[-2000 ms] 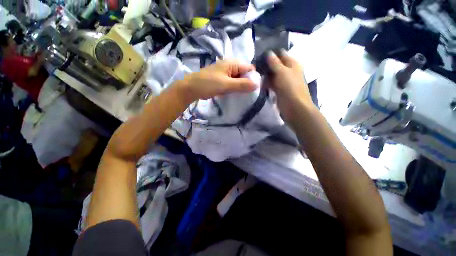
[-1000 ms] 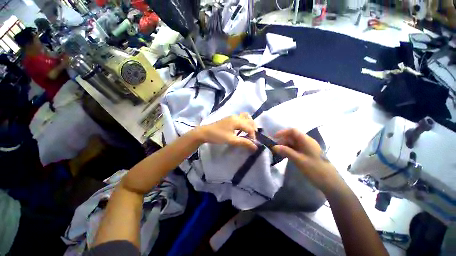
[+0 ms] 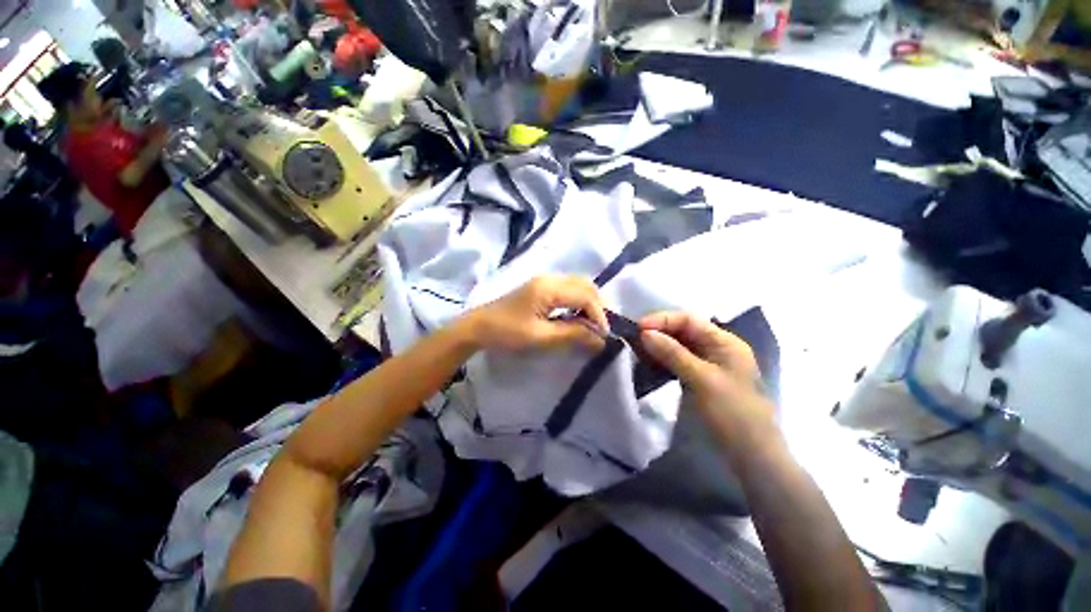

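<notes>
A light grey garment panel (image 3: 526, 395) with dark strips hangs from my hands over the front edge of the white table. My left hand (image 3: 544, 317) pinches its top edge beside a narrow dark strip (image 3: 584, 385). My right hand (image 3: 706, 359) pinches the dark cloth at the same edge, close to my left fingertips. A dark grey panel (image 3: 706, 460) lies under and right of the pale cloth. More pale cloth with dark strips (image 3: 491, 227) is heaped behind my left hand.
The white sewing machine head (image 3: 945, 383) stands at the right, with snips (image 3: 927, 576) near it. A cream-yellow machine (image 3: 314, 170) stands at the left. Dark cloth (image 3: 778, 126) lies at the back. A grey bundle (image 3: 227, 508) sits low left by a blue bin (image 3: 461, 538). A person in red (image 3: 108, 161) is far left.
Since two seconds ago, the view has shifted and the hands now show lower in it, with the cloth edge pinched between them. In the last second the hands have barely moved.
</notes>
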